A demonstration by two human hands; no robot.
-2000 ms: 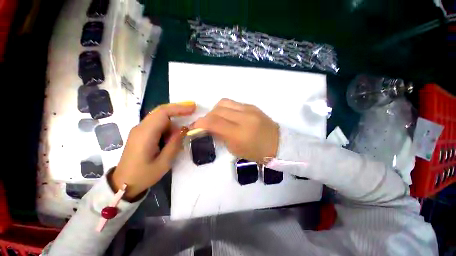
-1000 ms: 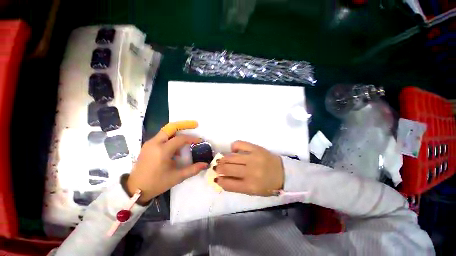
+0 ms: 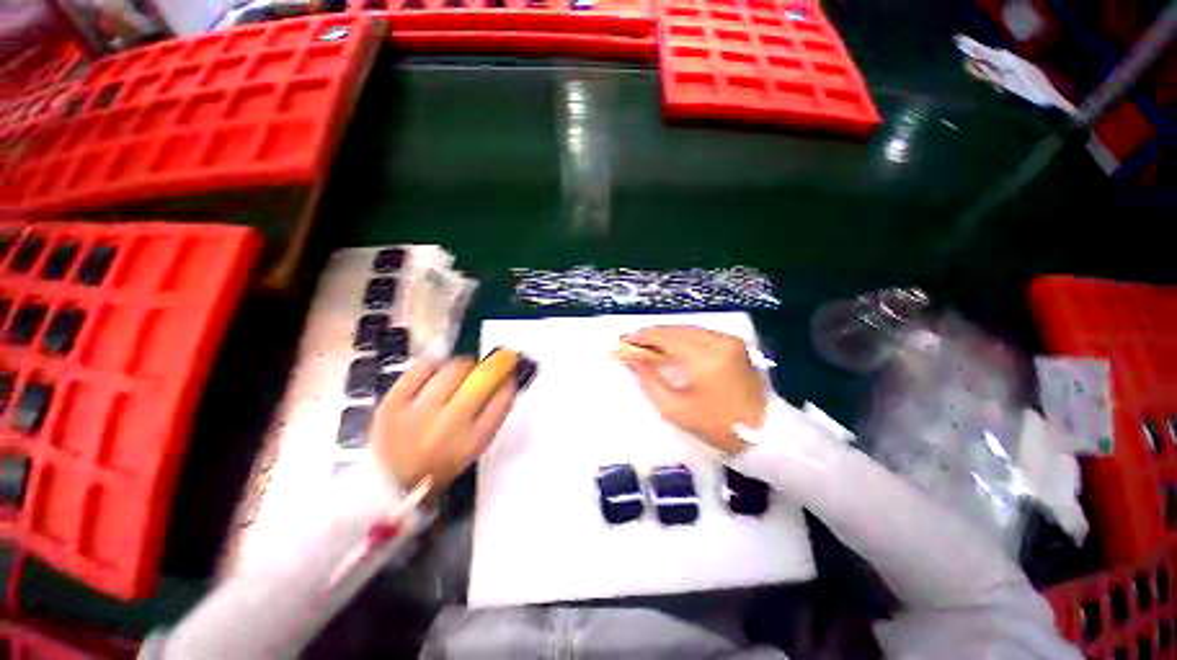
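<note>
My left hand (image 3: 442,415), with a yellow cot on a finger, holds a small black watch unit (image 3: 524,373) at its fingertips over the upper left of the white mat (image 3: 555,542). My right hand (image 3: 704,384) is over the upper right of the mat, fingers curled, with a small pale yellow piece (image 3: 630,351) at its fingertips, partly hidden. Three black watch units lie in a row on the lower mat: one at the left (image 3: 621,495), one in the middle (image 3: 674,495) and one at the right (image 3: 746,493), by my right forearm.
White film sheets (image 3: 303,387) with dark films lie left of the mat. A silvery tangled band (image 3: 645,288) lies beyond it. Clear plastic (image 3: 949,400) and a clear bottle (image 3: 867,326) lie to the right. Red trays stand left (image 3: 194,303), far left (image 3: 245,110), beyond (image 3: 762,65) and right (image 3: 1123,335).
The view has tilted up, showing more trays. My hands have moved apart; the left keeps the watch unit and the right has drawn away with the pale piece. The watch row is uncovered.
</note>
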